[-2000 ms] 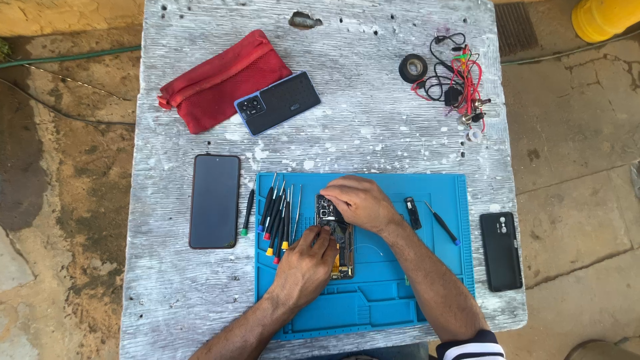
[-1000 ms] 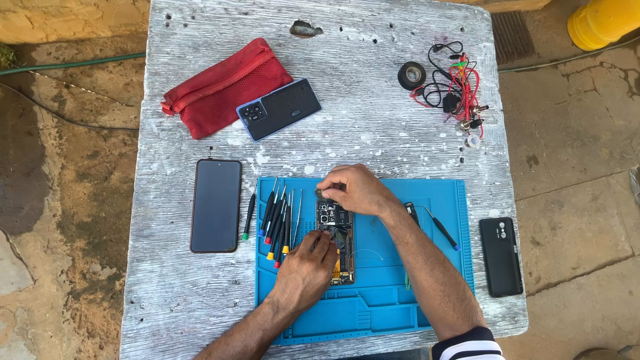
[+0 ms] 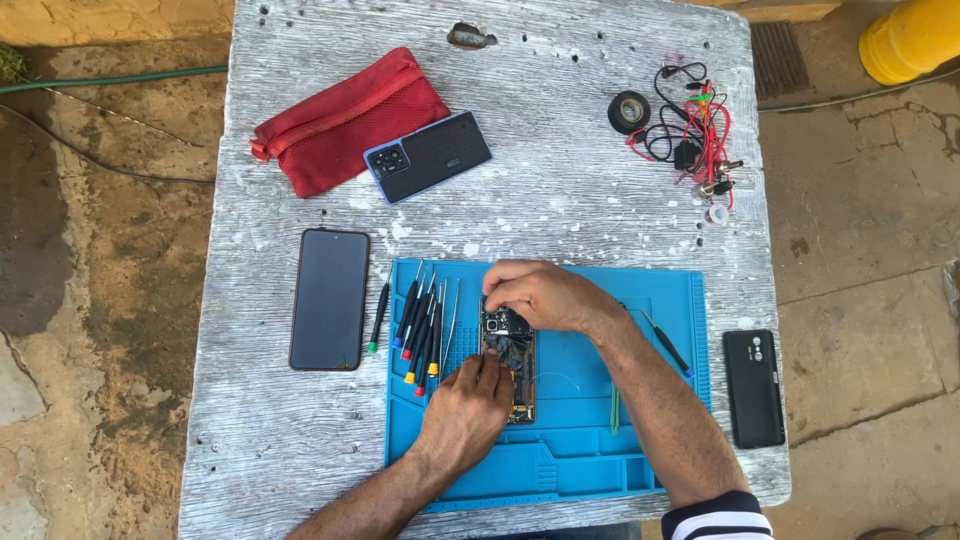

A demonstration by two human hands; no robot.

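Note:
An opened smartphone with bare internals (image 3: 523, 375) lies upright on a blue silicone repair mat (image 3: 577, 352). My left hand (image 3: 469, 405) rests on its lower left side, fingertips at the dark film over its middle. At the phone's top left corner, my right hand (image 3: 544, 294) has thumb and fingers pinched together on the edge; whether a small part is between them cannot be seen. Several precision screwdrivers (image 3: 421, 330) lie left of the phone. Another screwdriver (image 3: 667, 342) and a green pry tool (image 3: 615, 409) are to the right, near my right forearm.
Left of the mat lies a smartphone, screen up (image 3: 330, 300). Farther back are a red mesh pouch (image 3: 352, 124), a blue-edged phone (image 3: 429, 157), black tape (image 3: 628, 112) and tangled wires (image 3: 705, 142). A black phone case or back cover (image 3: 754, 390) sits near the right table edge.
My right hand has shifted from over the phone's upper part to its top left corner since two seconds ago, uncovering the camera area. My left hand stays at the phone's left side.

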